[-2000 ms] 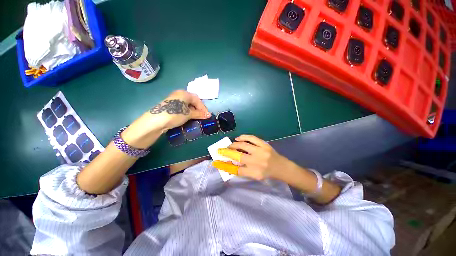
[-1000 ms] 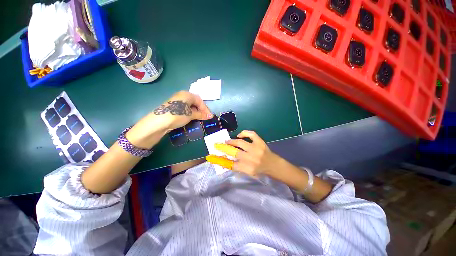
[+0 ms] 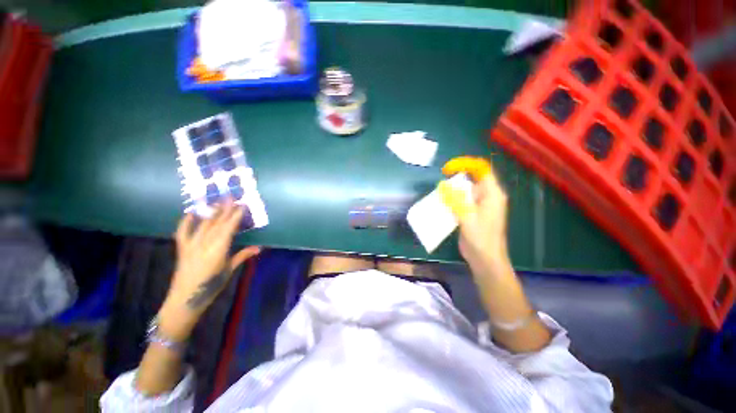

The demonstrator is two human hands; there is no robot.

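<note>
My left hand [image 3: 208,246] is at the lower end of the white-backed film sheet [image 3: 213,157], fingertips on or just over its dark squares. Blur hides whether it grips one. My right hand [image 3: 484,214], with yellow finger cots on its fingers, holds a white wiping cloth [image 3: 433,218] at the right end of the short row of dark watch units [image 3: 371,214] near the bench's front edge. The cloth hides part of the row, and the units are blurred.
A blue bin [image 3: 258,87] with white cloths stands at the back, beside a solvent bottle [image 3: 340,113]. White paper pieces [image 3: 413,148] lie behind the row. Red trays [image 3: 537,145] with dark units stand at right. Another red tray [image 3: 20,97] is at the far left.
The view has shifted and blurred. My left hand has left the row of units and moved left to the film sheet. My right hand has turned upright, still holding the cloth.
</note>
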